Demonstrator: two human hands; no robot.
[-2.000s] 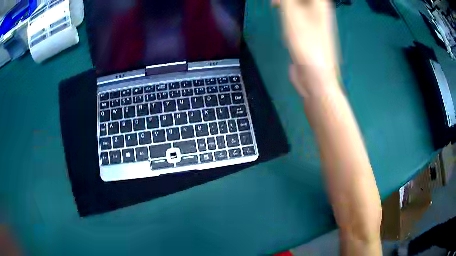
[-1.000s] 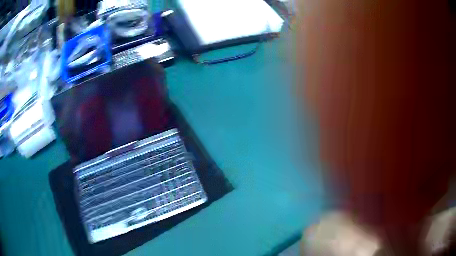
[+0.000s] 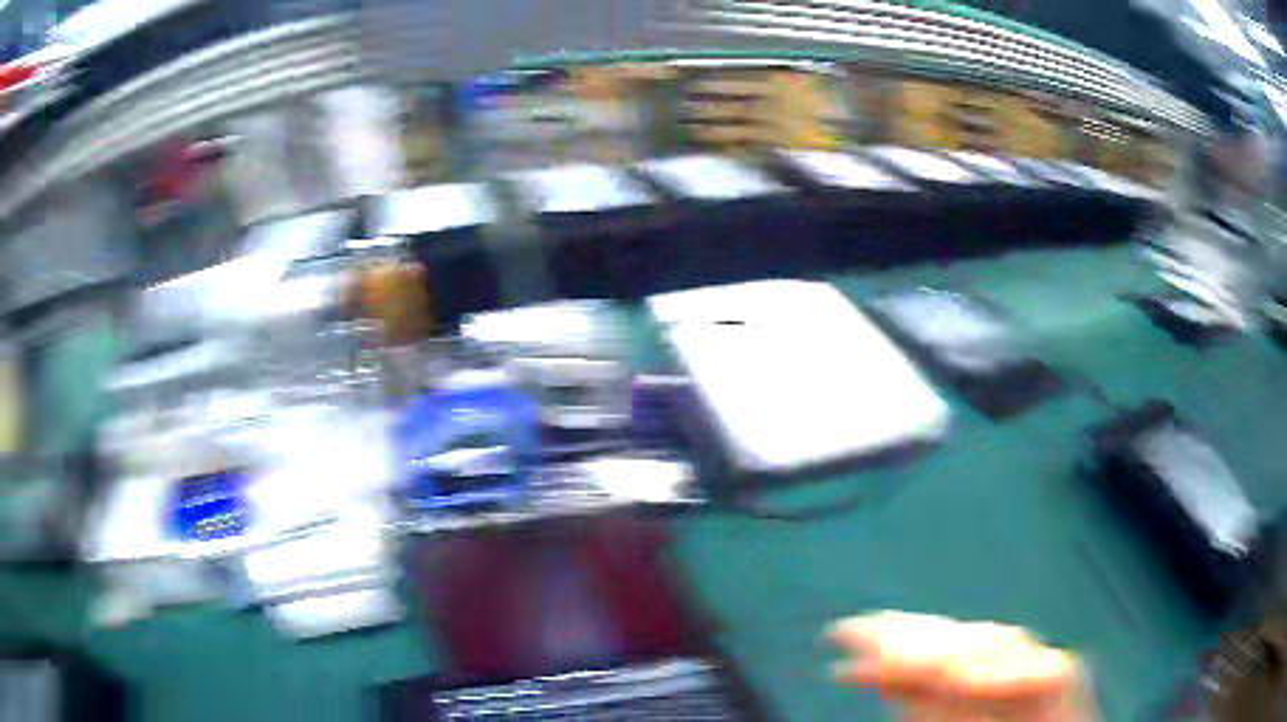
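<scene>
The open laptop (image 3: 565, 600) is low in the picture. Its dark screen shows dark red reflections, and only the top rows of its keyboard show above the bottom edge. My right hand (image 3: 967, 670) is low at the right, blurred and cut off by the bottom edge. It is over the green bench, right of the laptop and apart from it, with its fingers towards the left. The blur hides whether it holds anything. My left hand is out of the picture.
Behind the laptop are a blue parts bin (image 3: 466, 449) and a white foam block (image 3: 812, 374). A white parts box with a blue dish (image 3: 208, 505) and label sheet (image 3: 325, 578) is left. Dark-edged items (image 3: 1186, 494) lie right. Laptops (image 3: 579, 188) stand in a row behind.
The view has swung up and right, so the laptop now sits lower. The large reddish-brown blur at the right is gone, and my right hand shows low at the right.
</scene>
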